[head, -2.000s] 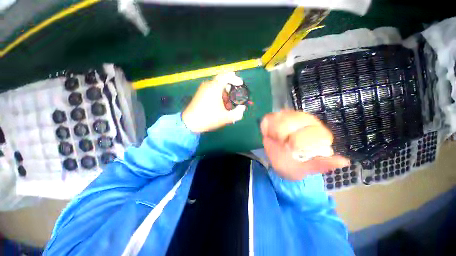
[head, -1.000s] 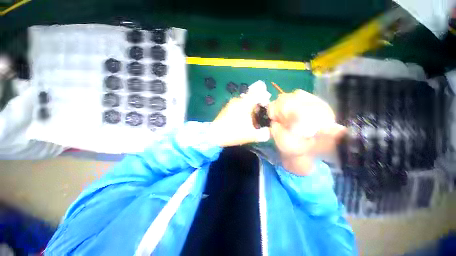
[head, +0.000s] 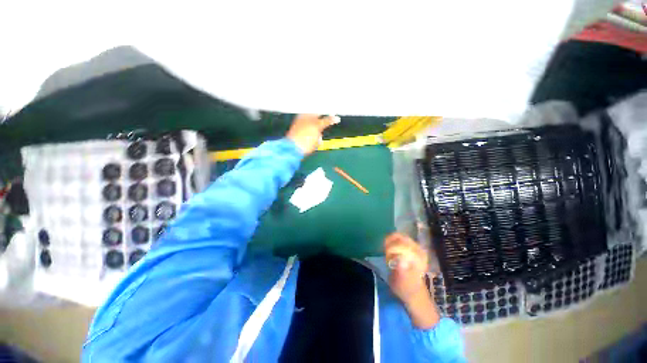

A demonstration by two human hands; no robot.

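Observation:
My left hand [head: 310,132] reaches forward to the yellow tape, just below the white sheeting. Its fingertips are small and blurred, and I cannot tell if it holds anything. My right hand [head: 407,264] is low at the mat's right edge, fingers curled, with no object visible in it. A crumpled white wipe [head: 312,191] lies on the green mat [head: 340,230] between my hands. An orange stick [head: 351,180] lies slanted just right of it. At left, a white-lined tray [head: 71,213] holds rows of black moulded parts [head: 138,212]; my left sleeve hides its right lower part.
Large white sheeting [head: 340,49] covers the top of the view. Yellow tape [head: 355,141] edges the mat. A glossy black blister tray [head: 511,202] sits at right, with trays of small black dots [head: 489,301] along its near edge.
My hands have separated: the left moved forward, the right back towards me. The black part is no longer visible between them. The wipe and stick now lie on the mat. White sheeting has come into view.

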